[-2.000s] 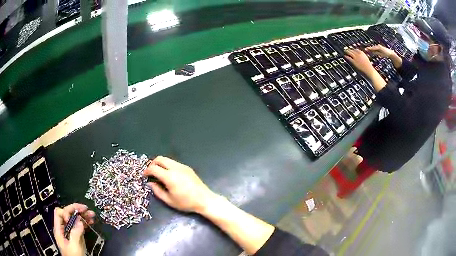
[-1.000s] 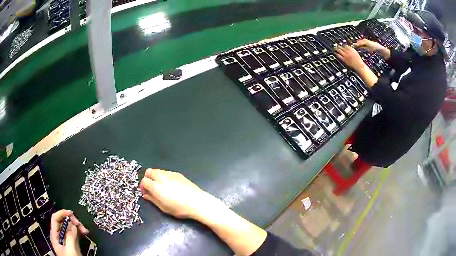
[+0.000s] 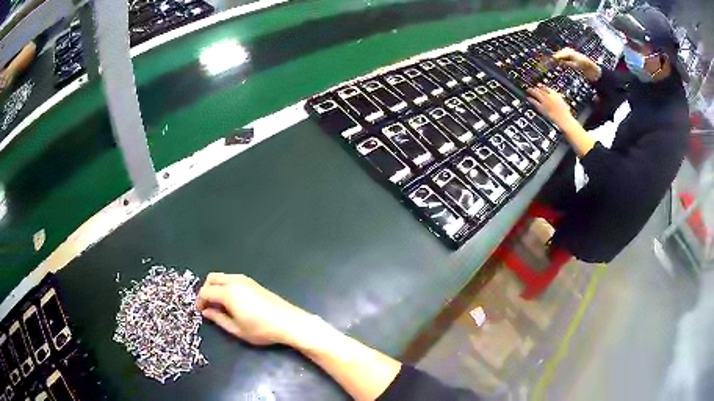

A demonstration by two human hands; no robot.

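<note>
A pile of small silver metal cylinders (image 3: pixel 159 323) lies on the dark green bench. My right hand (image 3: pixel 239 307) is at the right edge of the pile, fingertips bent together; whether a cylinder is between them cannot be seen. My left hand is not in view. A black tray (image 3: pixel 82 362) with black, gold-framed device housings (image 3: pixel 57 317) is at the lower left, cut off by the picture's edge.
Large filled black trays (image 3: pixel 384 178) lie further right. A person in dark clothing (image 3: pixel 626 172) works there, above a red stool (image 3: pixel 532 262). A metal post (image 3: pixel 125 110) and small black object (image 3: pixel 239 136) stand by the pale edge strip, beside the green belt (image 3: pixel 274 59).
My left hand and the dark bar-like housing in it have gone out of view at the lower left. My right hand stays by the pile. The whole view has shifted.
</note>
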